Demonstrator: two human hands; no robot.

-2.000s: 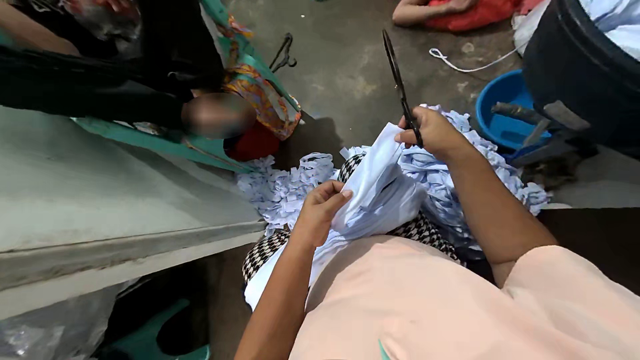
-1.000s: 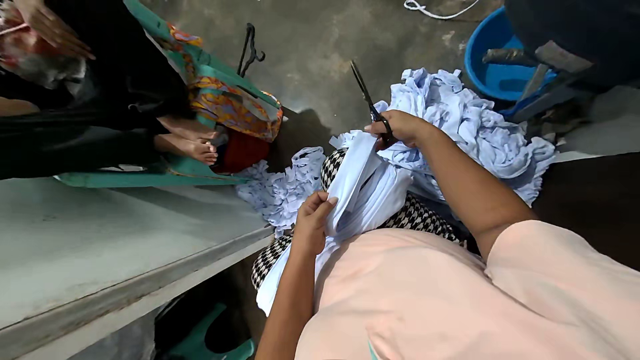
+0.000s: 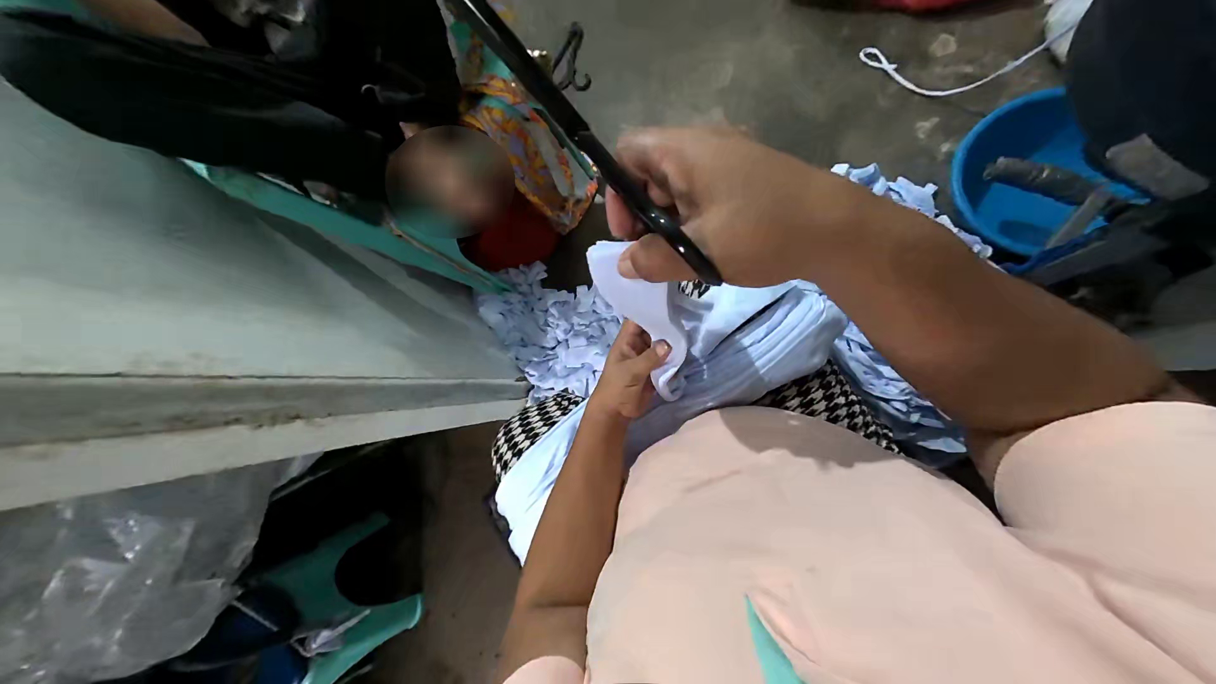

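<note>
My right hand [image 3: 712,204] holds a pair of black-handled scissors [image 3: 594,147], raised over my lap with the blades pointing up and left; its thumb also touches the top end of a pale blue-white cloth strip [image 3: 641,294]. Lower down, my left hand [image 3: 632,370] pinches that strip between thumb and fingers. Layers of the same pale cloth [image 3: 750,356] lie across my lap over black-and-white houndstooth fabric [image 3: 826,404]. Small pale cloth pieces [image 3: 560,328] are heaped beyond my knees, and more lie at the right behind my right forearm.
A pale grey ledge [image 3: 237,313] runs along the left. Another person's dark-clothed legs [image 3: 285,104] are at the upper left, by a teal seat frame [image 3: 332,218]. At the right stands a blue basin [image 3: 1026,161], with a white cord [image 3: 936,92] on the floor beyond it.
My right hand has risen toward the camera with the scissors, which now look much larger. The top of the cloth strip has curled over, with my left hand still on it.
</note>
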